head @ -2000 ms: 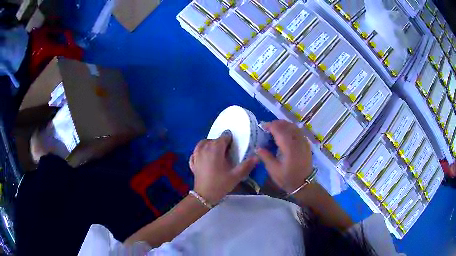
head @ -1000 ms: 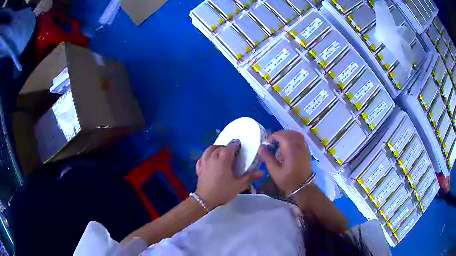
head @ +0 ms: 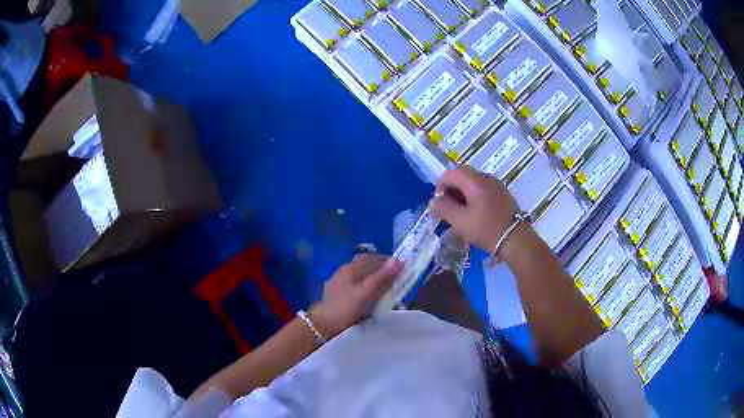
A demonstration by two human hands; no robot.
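My left hand (head: 355, 287) holds the white label roll (head: 412, 263), now seen nearly edge-on, in front of my body. My right hand (head: 476, 206) is closed at the fingertips on the end of a white printed strip (head: 426, 222) that runs from the roll. To the right, a tray of pouch cells (head: 435, 88) lies on a stack. Several cells carry white printed labels; a bare grey cell (head: 534, 189) lies in the row nearest my right hand. Yellow tape marks the cell ends.
More tray stacks (head: 653, 269) stand at the right, one bearing a crumpled translucent film (head: 624, 49). An open cardboard box (head: 151, 159) and a red stool (head: 245, 286) are at the left on the blue floor (head: 269, 114). Another red stool (head: 86, 57) is at upper left.
The roll has turned from face-up to nearly edge-on. My right hand has moved up and away from my body, with the printed strip now stretched between it and the roll.
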